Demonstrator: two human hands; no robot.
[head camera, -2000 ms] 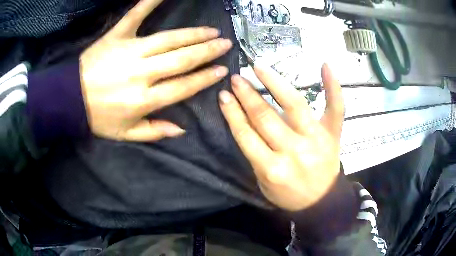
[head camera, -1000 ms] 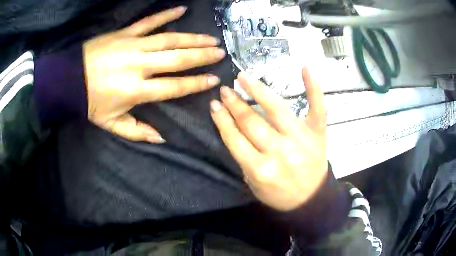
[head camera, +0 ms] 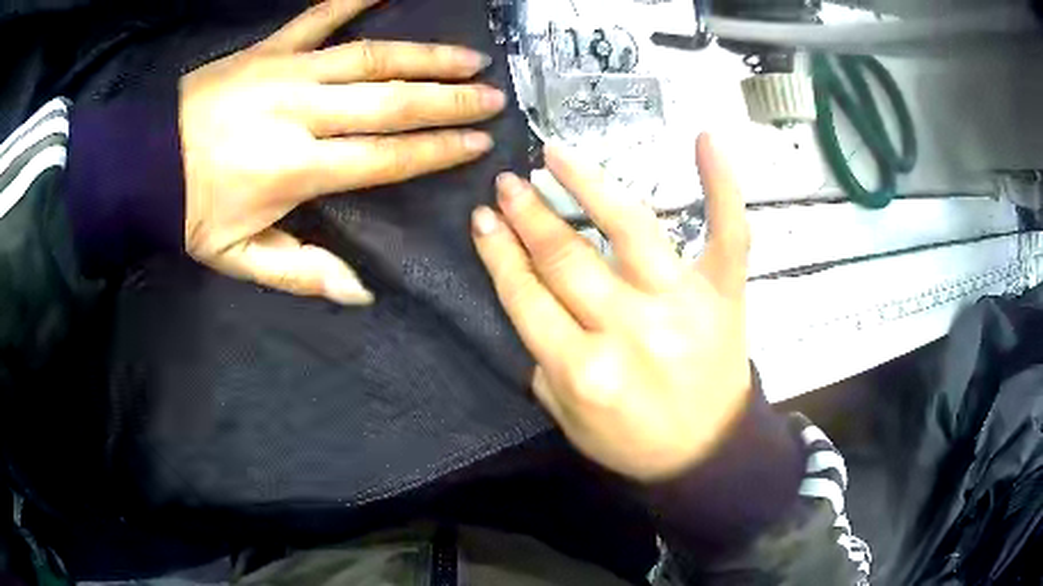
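Observation:
A black cloth panel (head camera: 309, 389) lies across the machine bed and the lap, its right edge running beside the shiny metal slide plate (head camera: 606, 101). My left hand (head camera: 332, 137) lies flat on the cloth with fingers spread, fingertips near that edge. My right hand (head camera: 623, 309) rests palm down at the cloth edge, its first fingertips on the cloth and its other fingers over the metal plate and white bed. Neither hand grips anything visible. The needle and presser foot cannot be made out at the top.
Dark green scissor handles (head camera: 864, 132) lie on the machine bed at upper right, beside a cream ribbed knob (head camera: 780, 99). A white ruler strip with marks (head camera: 915, 307) runs along the table's front edge. Dark crumpled cloth (head camera: 972, 446) hangs at lower right.
Since one second ago both hands have moved slightly up the picture. The cloth has shifted under them, and a stitched line now shows along its lower part.

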